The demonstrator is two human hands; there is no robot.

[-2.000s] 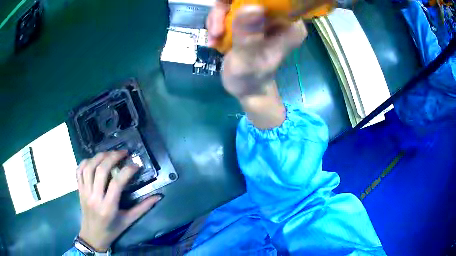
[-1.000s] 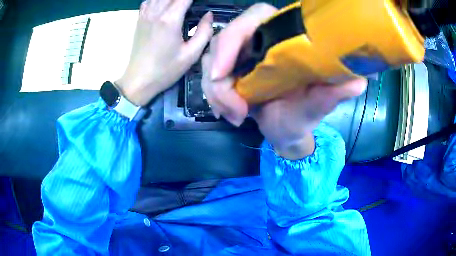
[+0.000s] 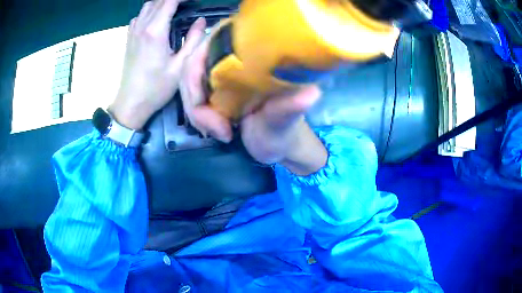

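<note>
My right hand (image 3: pixel 257 117) is shut on the orange-yellow electric screwdriver (image 3: pixel 280 46), which is blurred and tilted over the work. Its bit is hidden. The black housing (image 3: pixel 182 23) shows only in part at the top, behind both hands. My left hand (image 3: pixel 151 63) lies at the housing's left side, fingers reaching over its edge and thumb near the screwdriver. Whether it grips the housing is hard to tell. The grey fixture plate (image 3: pixel 186 140) shows below the housing, with a corner screw.
A cream sheet (image 3: pixel 34 86) with narrow grey-green strips (image 3: pixel 63 74) lies left of my left hand. A cream cardboard stack (image 3: pixel 458 97) lies at the right. A black cord (image 3: pixel 481 123) crosses the right side. A clear crinkled bag (image 3: pixel 466 14) shows at the upper right.
The screwdriver in my right hand has come from the upper middle down to the housing beside my left hand. Since the last earlier frame, the view has shifted and both hands appear further left.
</note>
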